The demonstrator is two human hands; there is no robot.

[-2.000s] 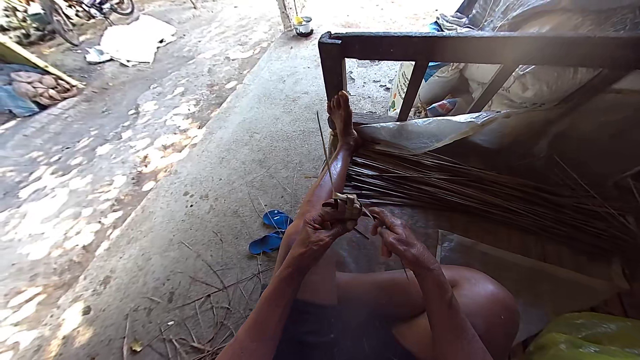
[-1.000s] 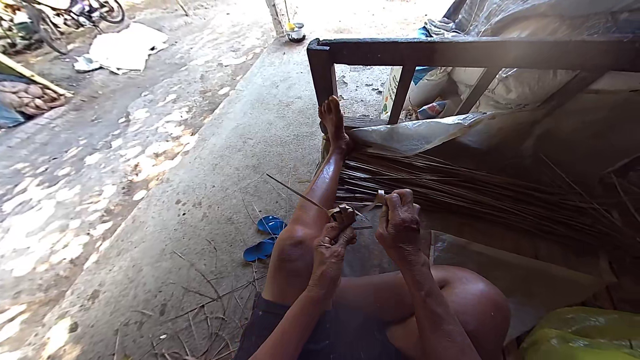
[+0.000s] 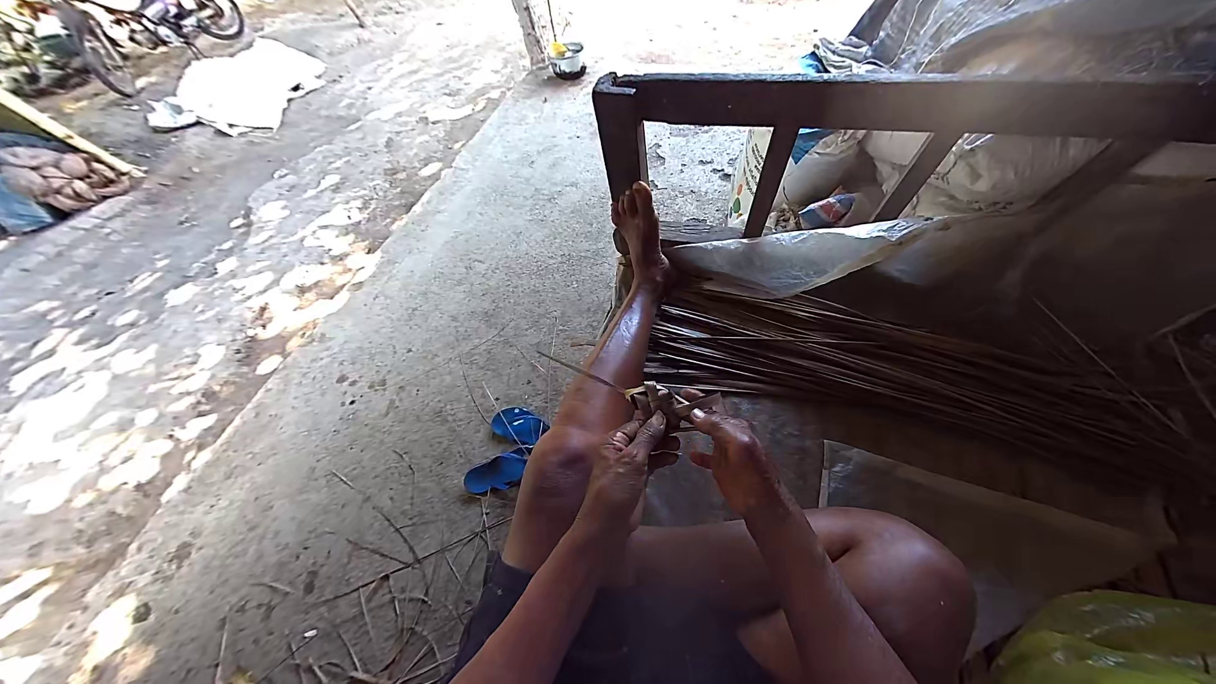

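Note:
Above my lap, my left hand (image 3: 622, 465) grips a small woven piece of leaf strips (image 3: 655, 399), its thumb pressed on the near side. One long thin strip sticks out from the piece to the upper left, over my shin. At the piece's right side, my right hand (image 3: 736, 451) pinches a short flat strip between thumb and fingertips. The fingers hide part of the weave. Beyond my hands, a pile of long, thin dried leaf strips (image 3: 855, 356) lies beside my outstretched leg.
A dark wooden rail (image 3: 855, 104) stands at the pile's far side, with plastic sheeting (image 3: 807, 256) below it. Blue slippers (image 3: 518, 426) and loose strip scraps (image 3: 380, 589) lie on the concrete floor at left. A green plastic bag (image 3: 1111, 641) sits at lower right.
My right hand was raised and apart from the woven piece one second ago; it is now down at the piece's right side. My left hand still holds the piece.

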